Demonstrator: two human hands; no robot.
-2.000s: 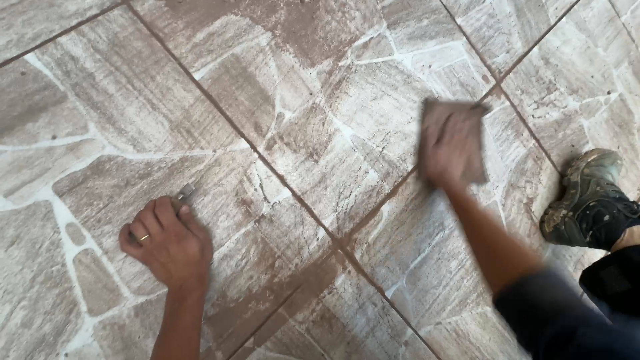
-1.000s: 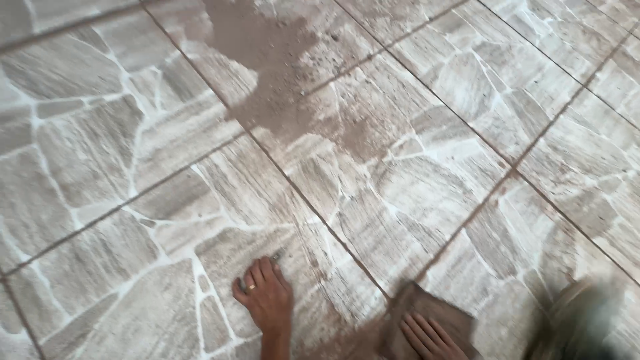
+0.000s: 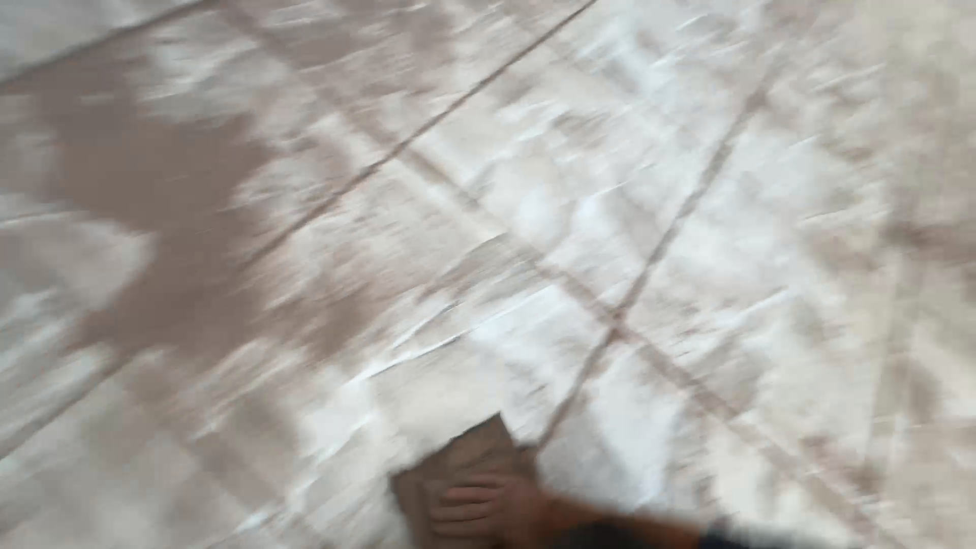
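My right hand is at the bottom centre of the head view, its fingers spread flat over a brown, roughly square pad that lies on the tiled floor. Whether the pad is sponge or folded cloth cannot be told through the blur. The pad's upper corner is close to a brown grout line between tiles. My left hand is outside the view.
A large patch of brown powder or grout covers tiles at the left, with thinner smears beside it. Grout lines cross right of centre. The whole picture is blurred.
The view has swung strongly, and my left hand and the booted foot at the right have gone out of it. My right hand remains on the pad.
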